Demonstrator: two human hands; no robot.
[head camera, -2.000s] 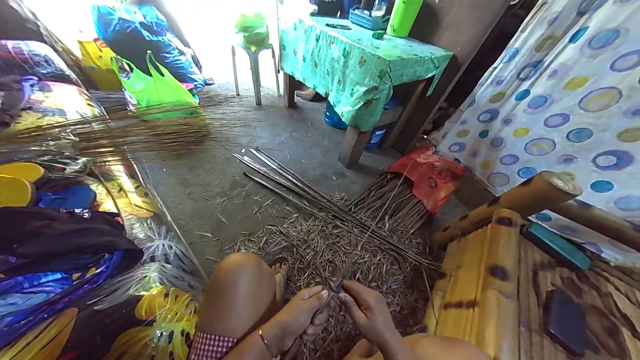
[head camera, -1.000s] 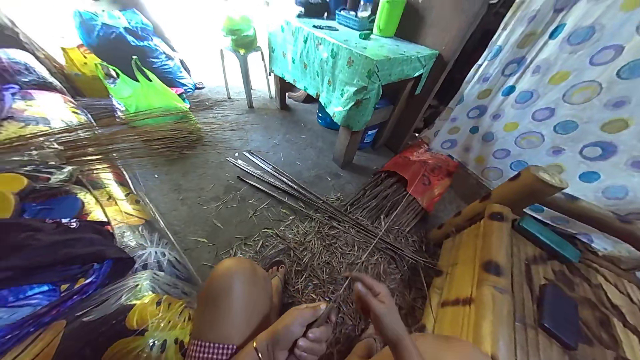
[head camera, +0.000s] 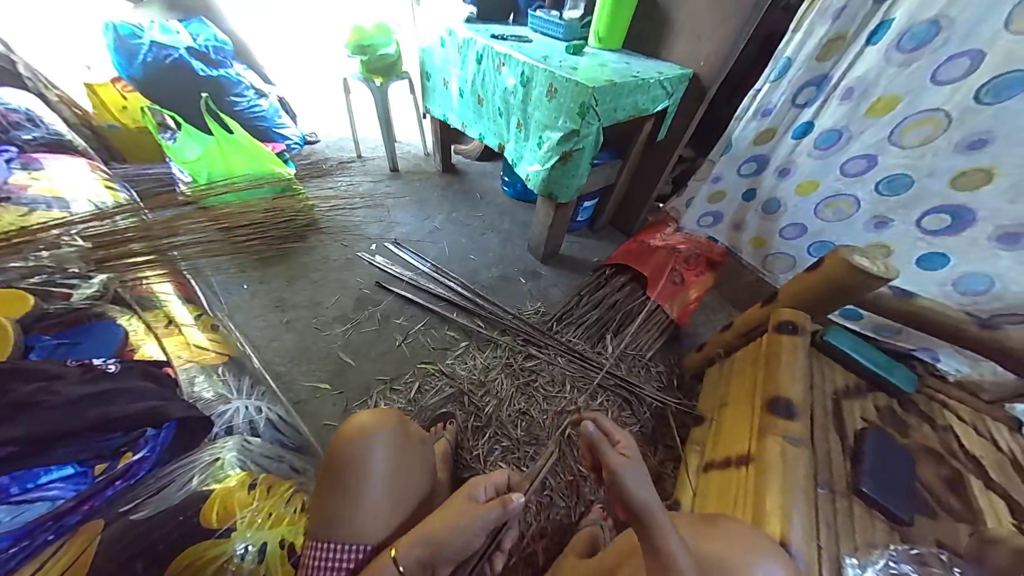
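Note:
My left hand (head camera: 488, 516), with a gold-coloured bangle at its wrist, is closed on a thin dark plant strip (head camera: 540, 468) between my knees. My right hand (head camera: 612, 456) pinches a thin strand near the strip's upper end. Below both hands lies a heap of short brown shavings (head camera: 512, 400) on the floor. Several long dark strips (head camera: 464, 300) lie across the heap, pointing up and left. Beyond them, a bundle of dark sticks (head camera: 612, 312) is partly covered by a red plastic bag (head camera: 672, 260).
A bamboo bench (head camera: 752, 432) at right holds a dark phone-like object (head camera: 884, 476) and a teal case (head camera: 868, 360). A table with green cloth (head camera: 512, 96) stands ahead. Long thin brown stalks (head camera: 200, 220), a lime plastic bag (head camera: 232, 160) and clear-wrapped bundles (head camera: 248, 472) are at left.
One second ago my hands were also on the strip, my right hand slightly lower and nearer the left. Two seconds ago both hands were close together.

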